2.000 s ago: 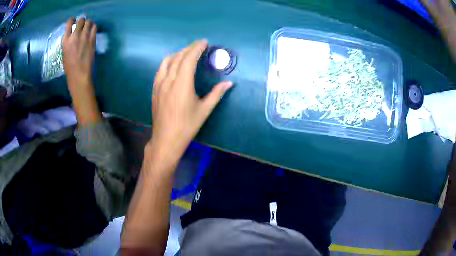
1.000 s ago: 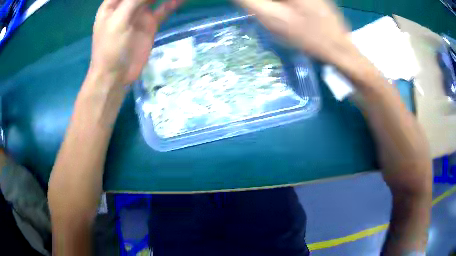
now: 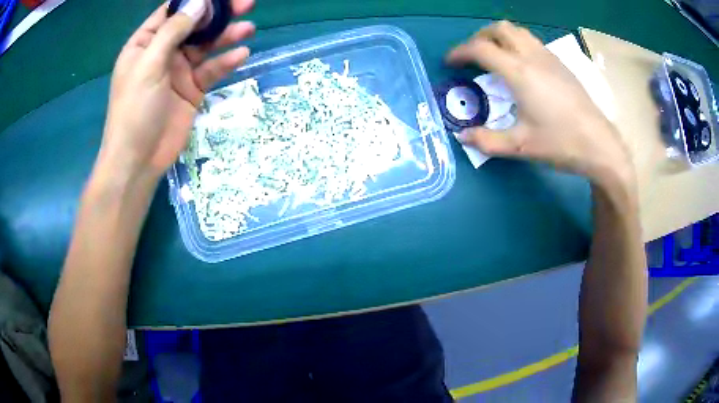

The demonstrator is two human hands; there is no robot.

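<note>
My left hand holds a black round part at the top left, thumb on its pale centre; the part is cut off by the frame's top edge. My right hand is at another black disc with a pale round centre, just right of the parts tray. Its fingers are spread around the disc; I cannot tell if they touch it. The clear parts tray lies between my hands and holds a heap of small pale strips.
White paper lies behind my right hand, beside tan cardboard at the right. A clear container with black discs sits on the cardboard. The green bench ends at its near edge. A sleeve shows at lower left.
The view has shifted. Both hands are lower in the picture. My left hand now shows a black part in its grip, and my right hand has moved around the disc right of the tray.
</note>
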